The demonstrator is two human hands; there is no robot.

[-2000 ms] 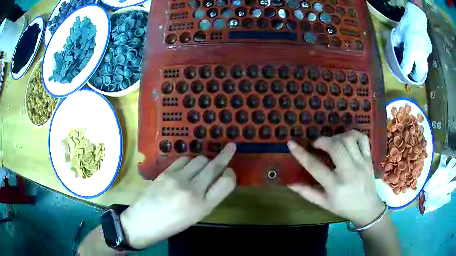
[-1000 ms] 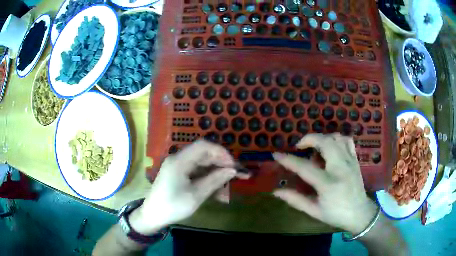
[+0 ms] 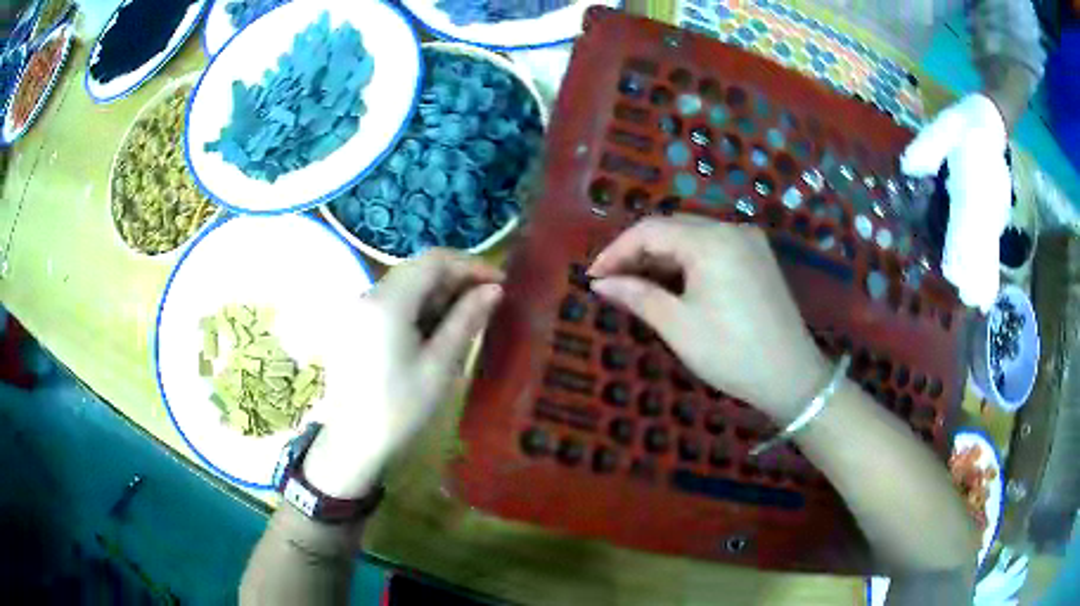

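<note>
The dark-red keycap tray [image 3: 503,456] lies tilted in view, with two fields of holes. The near field's round pockets look dark; a dark-blue spacebar keycap [image 3: 740,489] lies in its long slot. The far field holds scattered shiny and grey-green round keycaps [image 3: 764,187]. My right hand [image 3: 722,308] is over the tray, thumb and forefinger almost meeting at the near field's upper left corner. My left hand [image 3: 409,349] is beside the tray's left edge, thumb and forefinger bent close together. Whether either hand holds a small piece cannot be made out.
At left are plates of yellow [image 3: 263,373] and teal modifier keycaps [image 3: 302,101], and bowls of round teal [image 3: 444,166] and yellow keycaps [image 3: 160,178]. At right are a small bowl [image 3: 1009,343] and orange keycaps [image 3: 971,476]. Another person's gloved hand [image 3: 974,195] is by the tray's far right.
The view has swung left, so the tray appears rotated and further right. My right hand has moved from the near spacebar slot to the near field's upper left corner. My left hand has left the tray's front edge.
</note>
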